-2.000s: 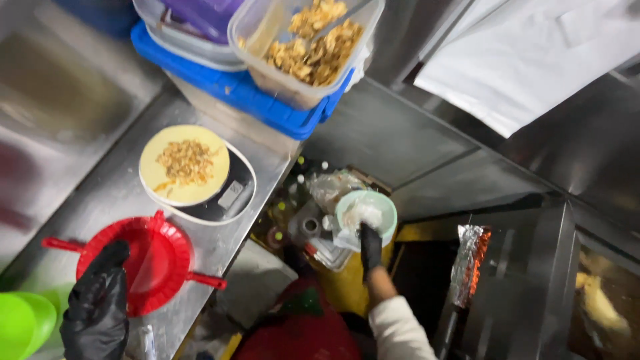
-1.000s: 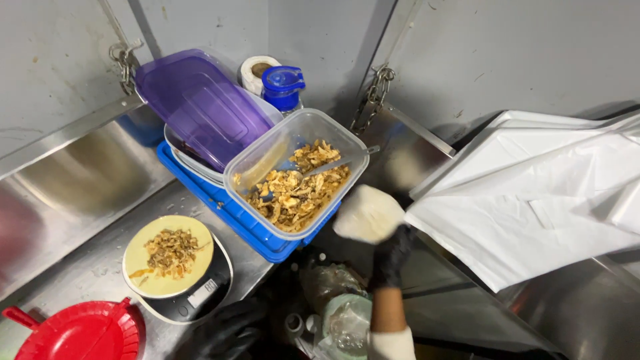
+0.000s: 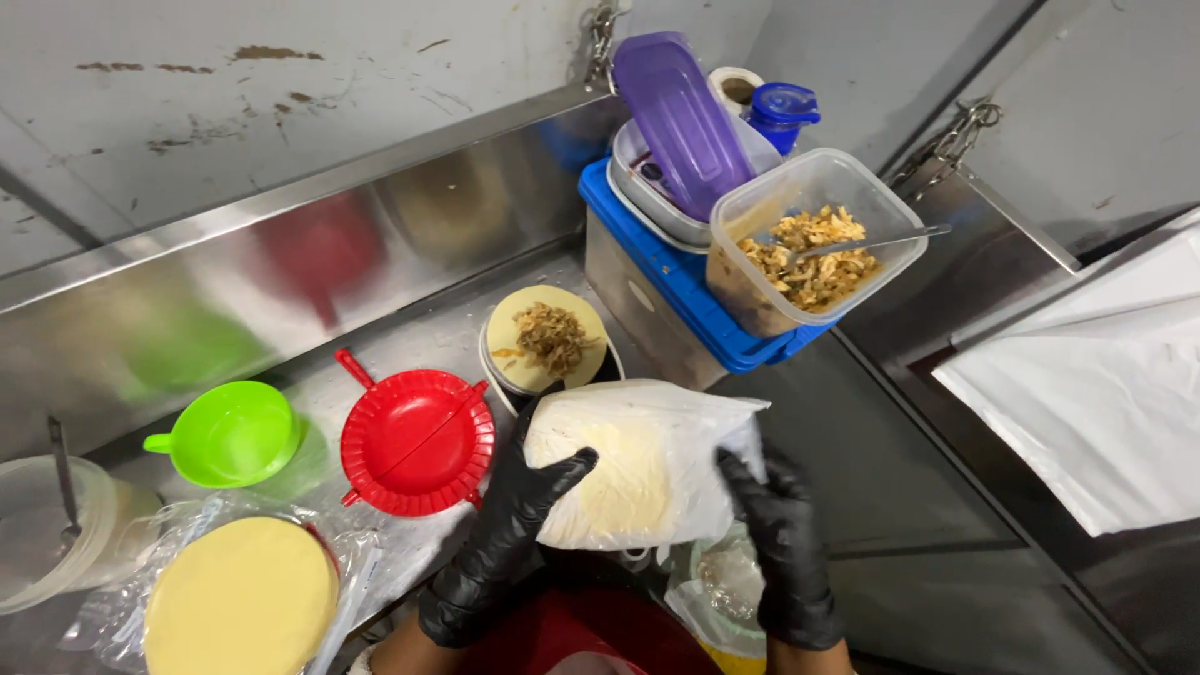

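Note:
A white plastic bag [image 3: 647, 464] with something pale yellow inside is held between my two hands, both in black gloves. My left hand [image 3: 525, 497] grips its left side, thumb on top. The fingers of my right hand [image 3: 778, 525] pinch the right end. Just beyond the bag, a round dough disc [image 3: 506, 328] topped with shredded filling [image 3: 553, 339] lies on a kitchen scale, partly hidden. Left of my left hand sits an opened red plastic dumpling press [image 3: 417, 442]. A stack of yellow dough discs [image 3: 244, 600] rests on clear plastic at the lower left.
A clear tub [image 3: 816, 244] of filling with a spoon stands on a blue-lidded box [image 3: 656, 262], beside a purple lid [image 3: 680, 131]. A green cup [image 3: 234, 434] and a plastic container with a utensil [image 3: 47, 534] are at left. White plastic sheets [image 3: 1106, 375] hang at right.
The right hand has come back from the right side with the pale bag, and the left hand now grips it too. The view has swung toward the counter's left part.

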